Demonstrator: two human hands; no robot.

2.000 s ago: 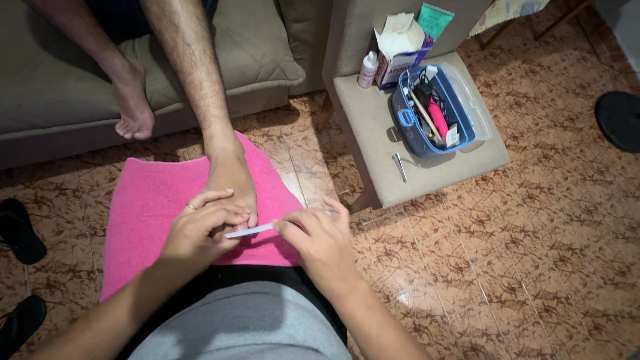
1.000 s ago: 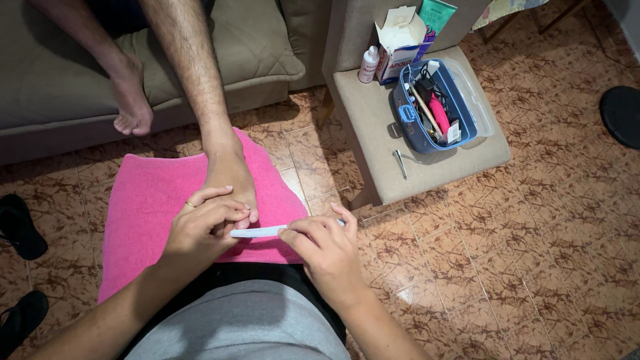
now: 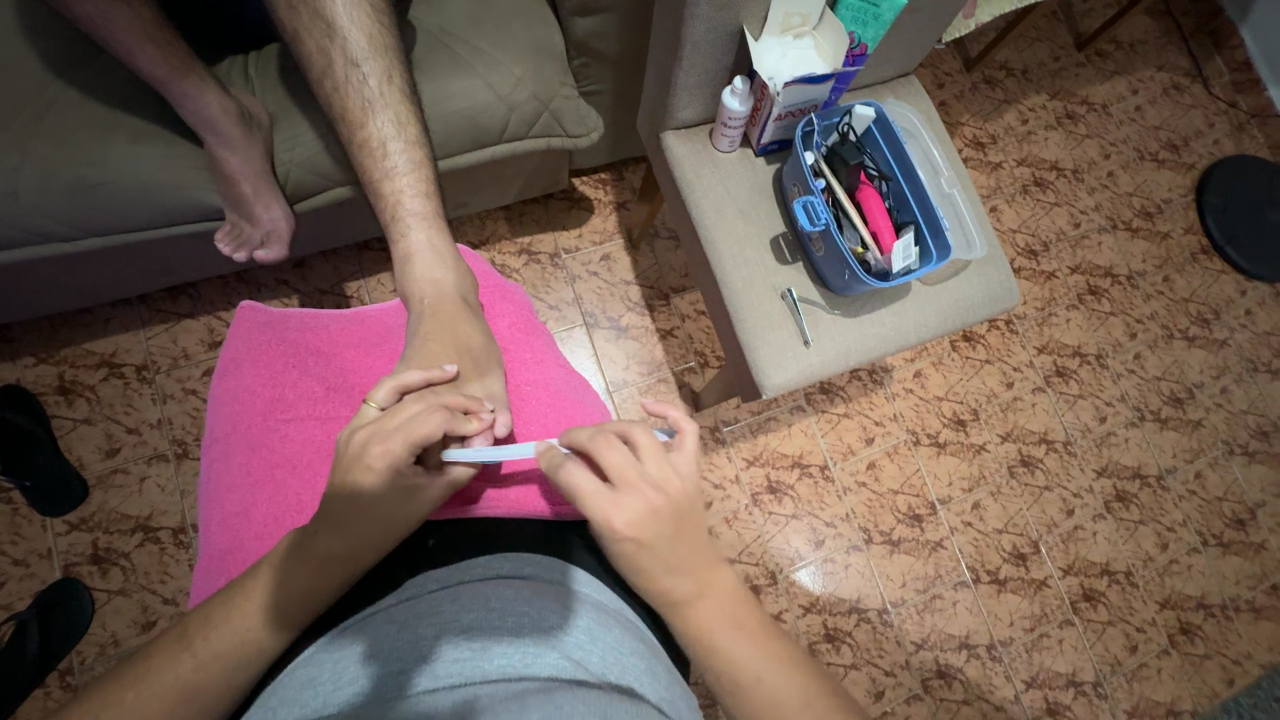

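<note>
Another person's bare foot rests on a pink towel spread over my lap. My left hand grips the toes of that foot, a ring on one finger. Between the fingers and thumb of my right hand is a white nail file, lying roughly level across the toe tips. The far end of the file shows past my right fingers. Exactly which toe the file touches is hard to tell.
A beige chair at the right holds a blue tool box, a nail clipper, a small bottle and an open carton. The person's other foot hangs by the sofa. Black flip-flops lie at the left.
The file and my right hand have shifted slightly along the toe tips, and the file's tilt has changed a little. My left hand keeps its hold on the toes.
</note>
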